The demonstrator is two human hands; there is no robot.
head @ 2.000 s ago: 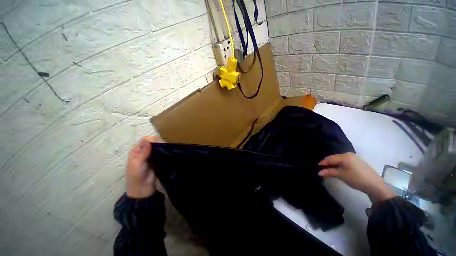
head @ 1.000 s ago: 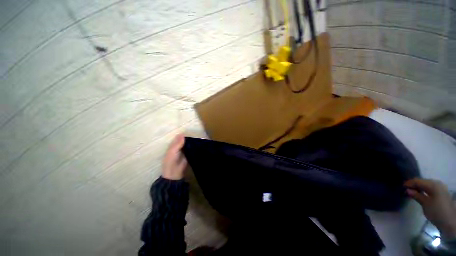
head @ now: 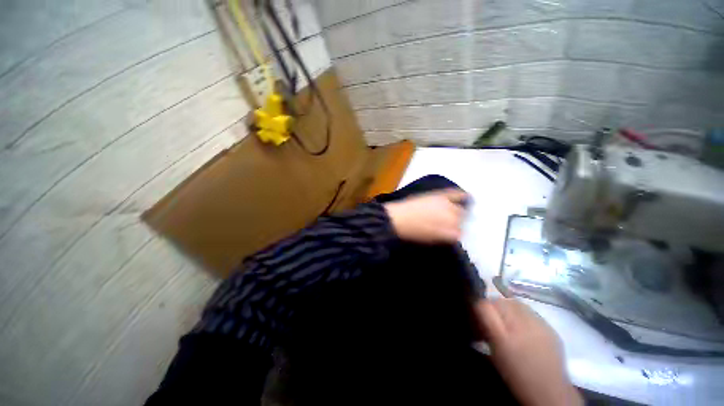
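Note:
The black garment is bunched in front of me, over the left part of the white tabletop. My left hand reaches across from the left and is closed on the garment's upper edge. My right hand holds its right edge lower down, a little blurred. The sewing machine stands to the right, with its lamp lighting the metal plate. The garment is apart from the needle area.
A cardboard sheet leans at the left below a yellow plug and hanging cables. A black strip runs along the machine bed. A dark-green-handled tool lies by the brick-patterned wall.
The garment was stretched wide between both hands; now it is bunched and the hands are closer together. My left hand has moved right. The view has swung right, showing more of the machine.

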